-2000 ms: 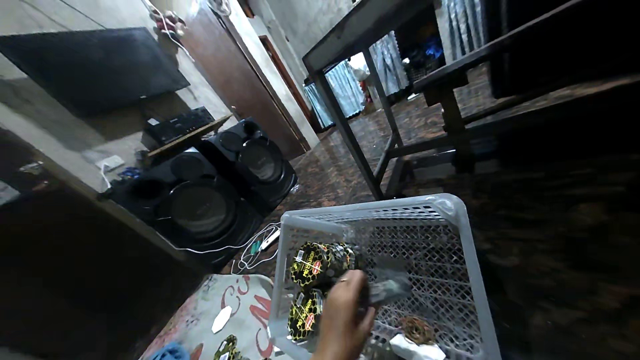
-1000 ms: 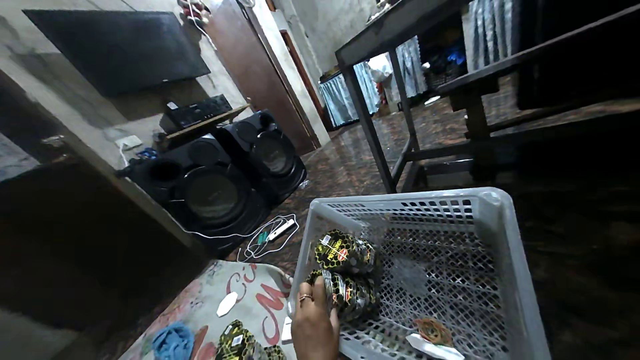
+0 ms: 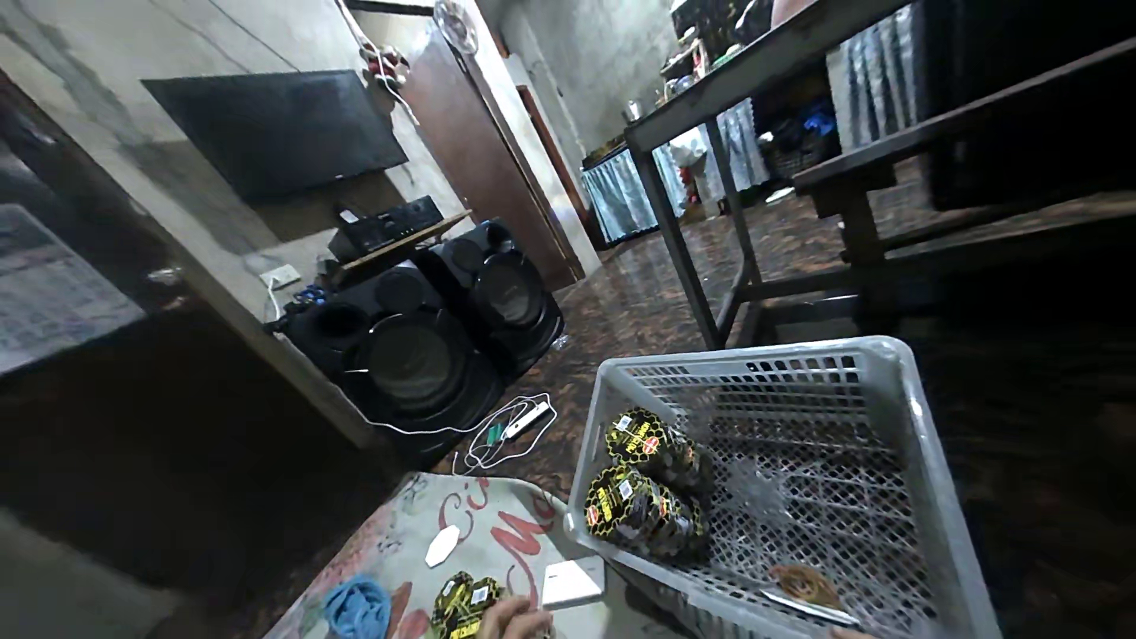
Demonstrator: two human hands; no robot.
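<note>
At the bottom edge, the fingers of my left hand touch or lie beside black-and-yellow printed packs on a patterned cloth; whether they grip is unclear. Only a fingertip of what looks like my right hand shows, at the near rim of a grey plastic crate. Inside the crate, two bundles of similar round packs, an upper one and a lower one, lie against its left side. Rubber bands and a white flat item are at the crate's near right.
A white box-like item, a white paper piece and a blue cloth bundle lie on the cloth. Beyond are a power strip with a white cord and large black speakers. A dark table frame stands behind the crate.
The hand that was on the packs in the crate is out of it, leaving both bundles lying there. Fingers now show at the packs on the cloth.
</note>
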